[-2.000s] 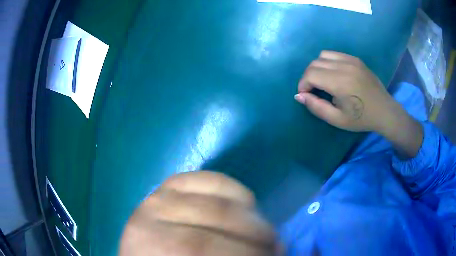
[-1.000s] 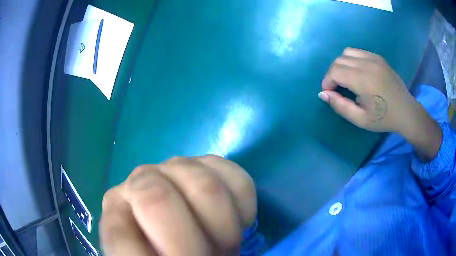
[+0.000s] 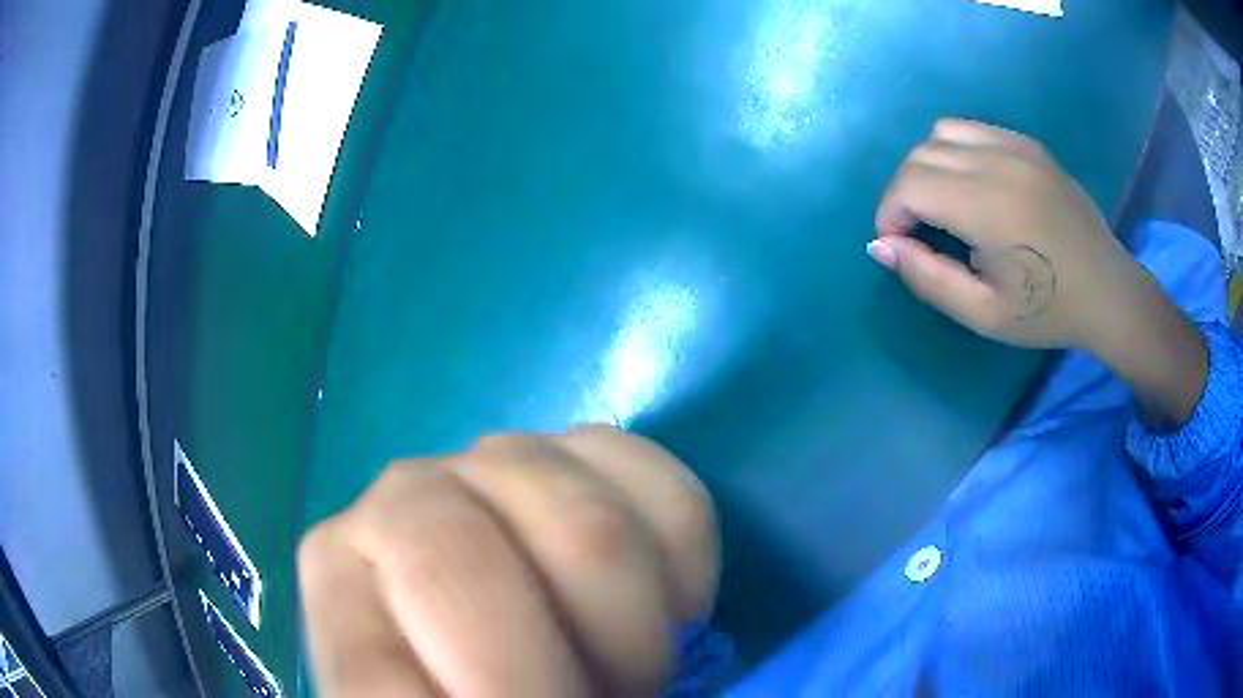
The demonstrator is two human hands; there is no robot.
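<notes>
My left hand point(image 3: 511, 566) is large and close to the camera at the bottom edge, knuckles up, fingers curled. Its fingertips and palm are hidden, and the picture's edge cuts it off. My right hand point(image 3: 988, 232) rests on the green bench point(image 3: 532, 205) at the right, back up, fingers curled, thumb tip against the forefinger. No object shows in it. A white sleeve point(image 3: 229, 116) with a small black mark overlaps another white sheet point(image 3: 325, 102) at the upper left, away from both hands. A dark narrow strip shows between them.
Two dark panels with white marks, an upper one point(image 3: 218, 535) and a lower one point(image 3: 240, 646), lie at the lower left beside a grey rail point(image 3: 146, 314). A white sheet edge point(image 3: 1032, 6) shows at the top. Clear crinkled plastic point(image 3: 1206, 102) is at the right edge.
The view has shifted, so the bench items appear farther right and the white sleeves higher. My left hand stays low and close to the camera. My right hand keeps its curled pose on the bench.
</notes>
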